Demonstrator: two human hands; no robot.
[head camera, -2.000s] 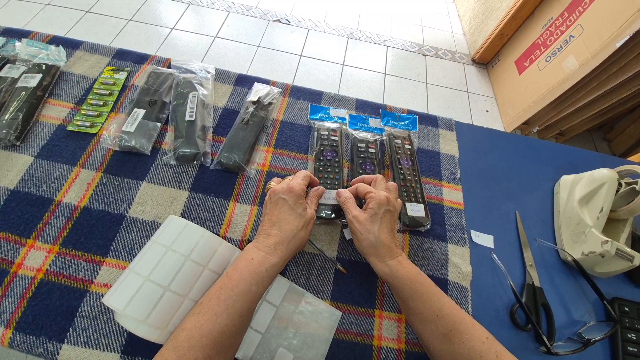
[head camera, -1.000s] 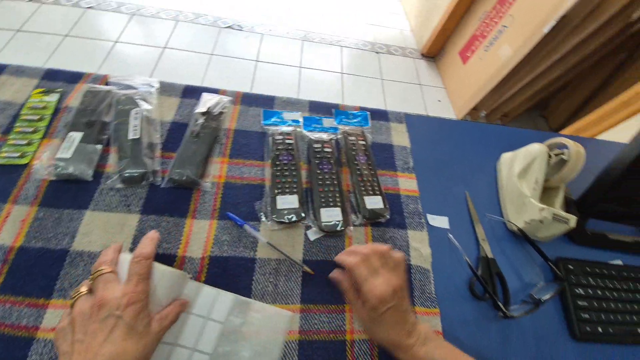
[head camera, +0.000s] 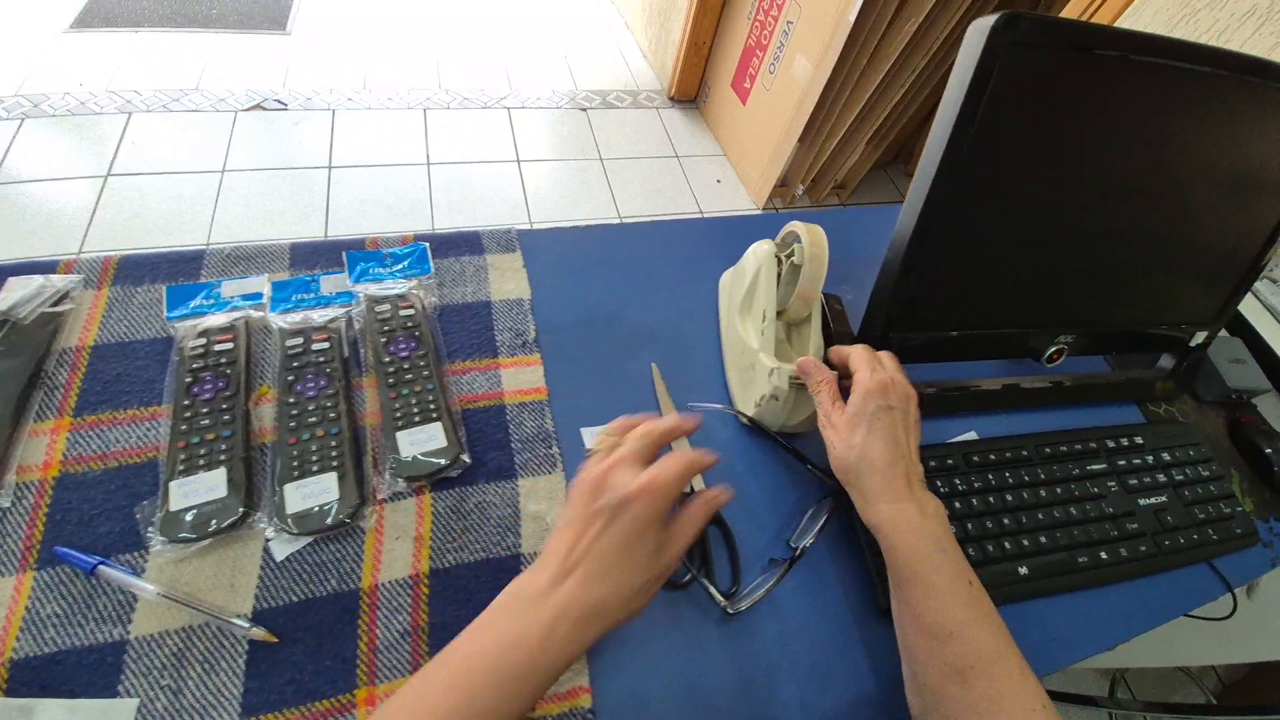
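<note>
My right hand (head camera: 868, 425) is at the front right side of a cream tape dispenser (head camera: 755, 340), its fingertips at the dispenser's edge. Fingers spread, my left hand (head camera: 640, 500) hovers over the scissors (head camera: 668, 395) and partly hides them; nothing is in it. A pair of eyeglasses (head camera: 760, 590) lies between my hands. To the left, three bagged remote controls with blue headers and white stickers lie side by side: the left one (head camera: 208, 420), the middle one (head camera: 315, 425) and the right one (head camera: 412, 375). A blue pen (head camera: 165, 597) lies below them on the plaid cloth.
A black monitor (head camera: 1090, 200) and a keyboard (head camera: 1090, 500) stand at the right on the blue table top (head camera: 610, 290). Another bagged dark item (head camera: 25, 350) lies at the far left. Cardboard boxes (head camera: 780, 90) lean beyond the table on the tiled floor.
Both hands have left the remotes and the label sheets and moved right, the right one to the tape dispenser, the left one over the scissors. The view has swung right.
</note>
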